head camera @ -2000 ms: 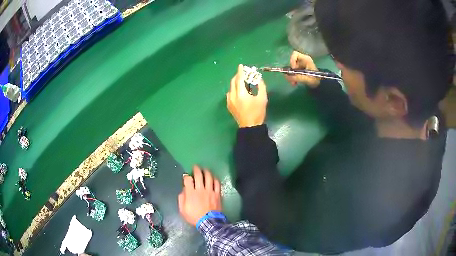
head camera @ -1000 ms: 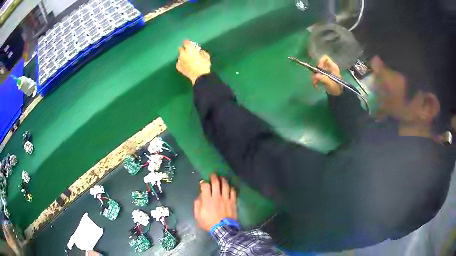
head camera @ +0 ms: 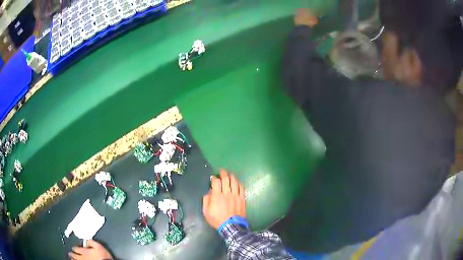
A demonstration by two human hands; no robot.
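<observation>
Several board assemblies lie on the dark mat, each a green board (head camera: 116, 197) wired to a white part (head camera: 170, 134). A white cloth or paper piece (head camera: 86, 221) lies at lower left. My left hand (head camera: 91, 251) is cut off by the bottom edge, its fingertips at the lower end of the white piece; whether it grips it is unclear. My right hand (head camera: 224, 199), in a plaid sleeve with a blue cuff, rests flat on the mat right of the boards, fingers slightly apart and empty.
A person in black (head camera: 365, 152) leans over the green belt (head camera: 233, 101) at right, one blurred hand reaching to the top. One assembly (head camera: 192, 55) lies on the belt; others lie at far left. A blue tray (head camera: 106, 38), a bottle (head camera: 35, 62) and a worn edge strip (head camera: 122, 147) also show.
The neighbour set an assembly on the belt, and that arm moved right and away; the pen-like tool is out of sight. More of my left hand shows. The view shifted slightly.
</observation>
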